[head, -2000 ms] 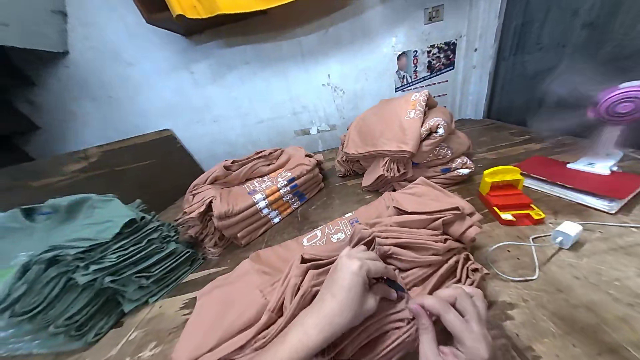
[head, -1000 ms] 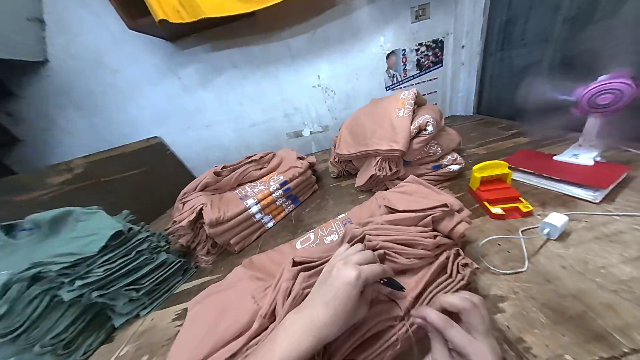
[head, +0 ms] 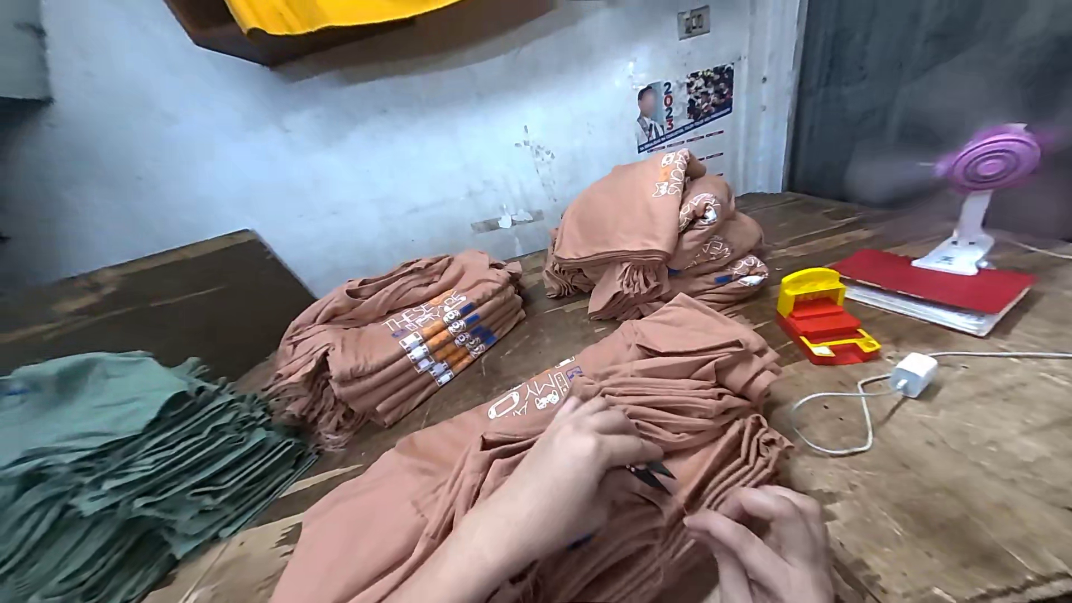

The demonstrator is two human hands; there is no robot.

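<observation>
A pile of brown-pink printed shirts (head: 402, 494) lies in front of me on the wooden table. My left hand (head: 586, 452) rests over its middle, closed around small black thread snips (head: 651, 476) whose blades stick out toward the right, apart at the tips. At the pile's lower right is my right hand (head: 762, 536), thumb and forefinger pinched together at the edge of the cloth. A thin thread seems to run from those fingertips to the fabric, though it is too fine to be sure.
Folded shirts of the same colour (head: 435, 335) and another stack (head: 653, 226) stand behind. Green garments (head: 126, 452) lie at left. To the right are a red and yellow plastic holder (head: 825, 318), a white charger with cable (head: 913, 374), a red folder (head: 938, 289) and a pink fan (head: 992, 163).
The snips' blades look more spread than two seconds ago. My right hand has moved a little away from the snips, toward the right.
</observation>
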